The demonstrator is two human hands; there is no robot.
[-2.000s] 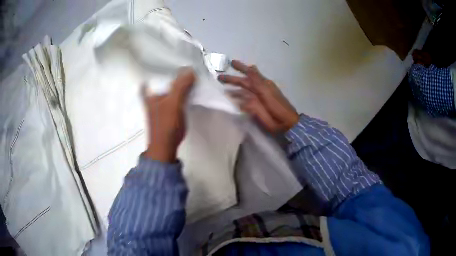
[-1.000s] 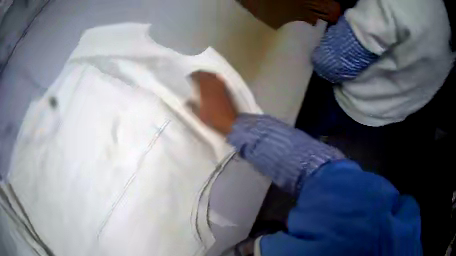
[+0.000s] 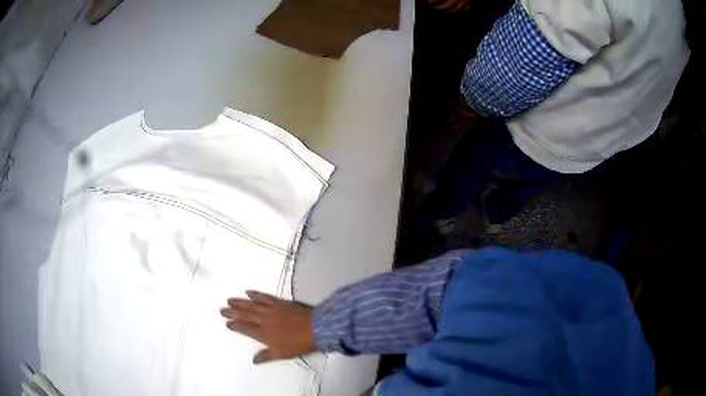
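Note:
A white garment panel (image 3: 155, 255) lies flat on the pale table (image 3: 352, 224), with a curved neck edge at the top, a double seam line across it and loose threads at its right armhole edge. My right hand (image 3: 271, 326) rests palm down on the panel near its right edge, fingers spread and holding nothing. My left hand is not in the picture.
A brown panel (image 3: 333, 23) lies at the table's far edge. Pale cloth (image 3: 23, 69) lies at the upper left, and folded white cloth (image 3: 37, 383) shows at the lower left. A person in white with a checked sleeve (image 3: 519, 66) is at the upper right.
The white panel now lies flatter and lower in view. My right hand has moved down along its right side. My left hand, seen two seconds ago, is out of view. More of the brown panel shows.

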